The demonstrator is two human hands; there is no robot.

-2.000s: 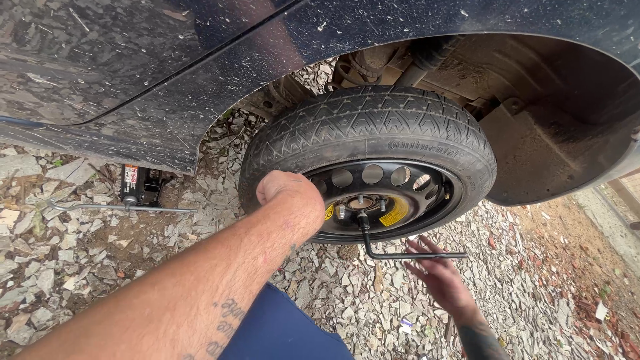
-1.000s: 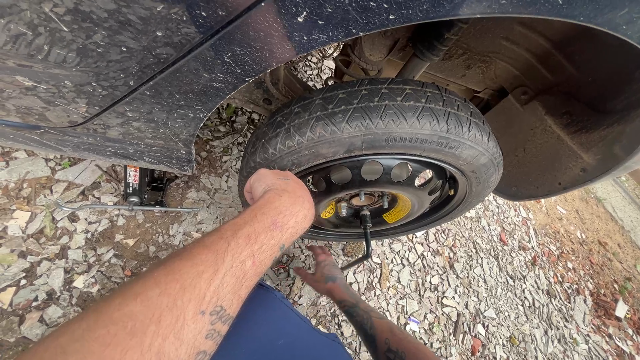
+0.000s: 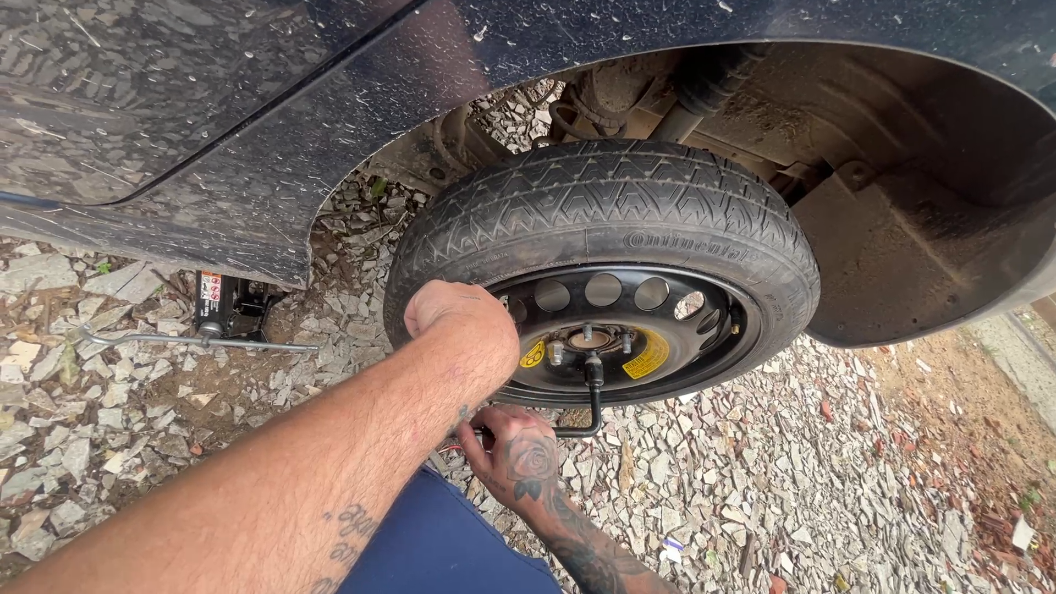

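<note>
A narrow Continental spare tyre (image 3: 610,198) on a black steel wheel rim (image 3: 709,355) sits at the car's hub, with wheel bolts (image 3: 556,353) around its centre. My left hand (image 3: 462,318) grips the tyre at its left side; its fingertips are hidden. An L-shaped black lug wrench (image 3: 595,404) stands with its socket over the lowest bolt, and its handle runs left into my right hand (image 3: 516,445), which is closed around it below the rim.
The dark blue car body (image 3: 396,107) and wheel arch (image 3: 932,190) hang over the wheel. At left, a car jack (image 3: 223,301) stands under the sill, with a metal crank rod (image 3: 206,340) across it. Loose stone chips (image 3: 701,478) cover the ground.
The wrench handle has swung from pointing right to pointing left. My right hand has moved left and closed on it. My left hand has stayed on the tyre.
</note>
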